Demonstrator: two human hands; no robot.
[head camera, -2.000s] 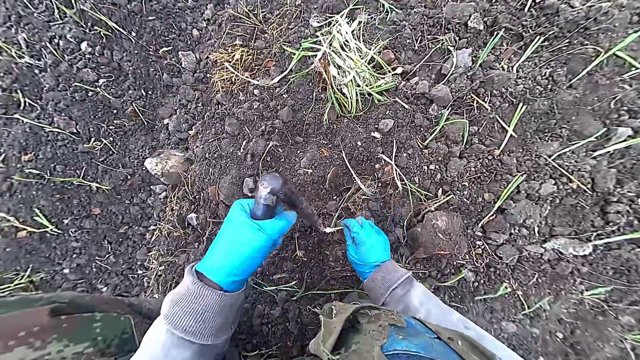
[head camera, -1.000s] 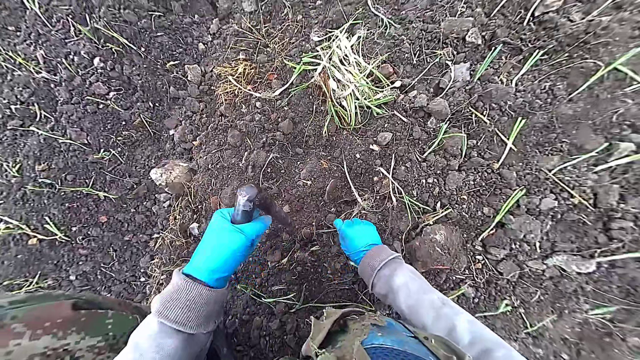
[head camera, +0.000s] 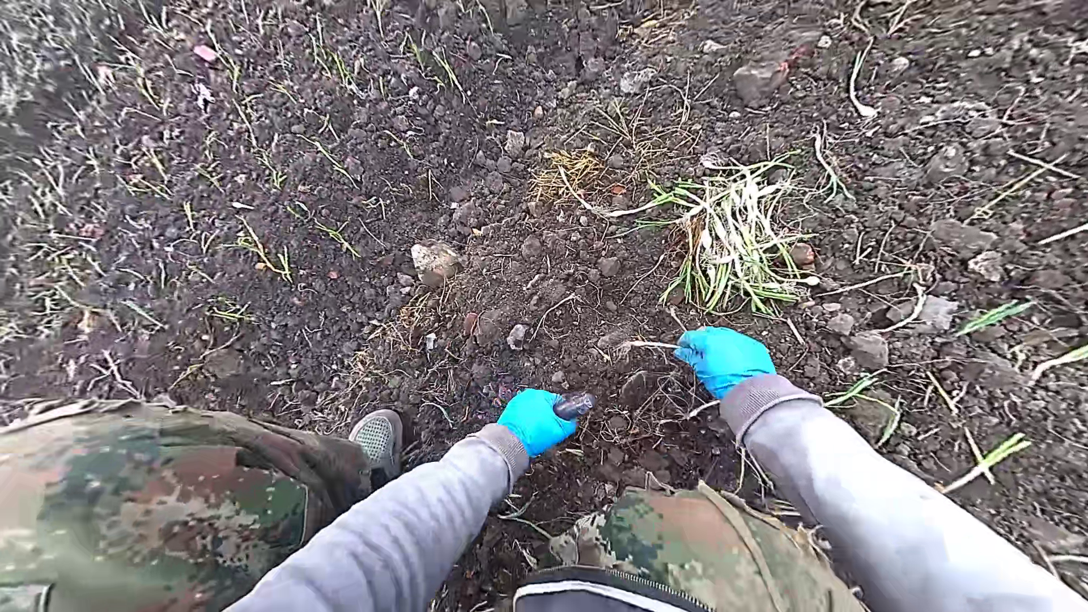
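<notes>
My left hand (head camera: 535, 422), in a blue glove, is closed around the dark rounded handle (head camera: 575, 405) of a hand tool; the rest of the tool is hidden. To its right, my right hand (head camera: 724, 360), gloved in blue too, pinches a thin pale plant stem with roots (head camera: 650, 345) that points left, low over the soil. Beyond the right hand lies a loose pile of uprooted green-and-white plants (head camera: 735, 234), their pale stems crossing one another.
Dark, crumbly soil surrounds both hands. A pale stone (head camera: 435, 263) lies left of centre, near some dry yellow roots (head camera: 571, 174). Green shoots grow at the left, and single plants (head camera: 990, 463) lie at the right. My shoe (head camera: 378, 440) and camouflage-clad legs are at the bottom.
The view has shifted leftward, showing more ground and my shoe. The right hand has moved toward the plant pile, with a pale stem now plain in its fingers. The left hand still holds the tool.
</notes>
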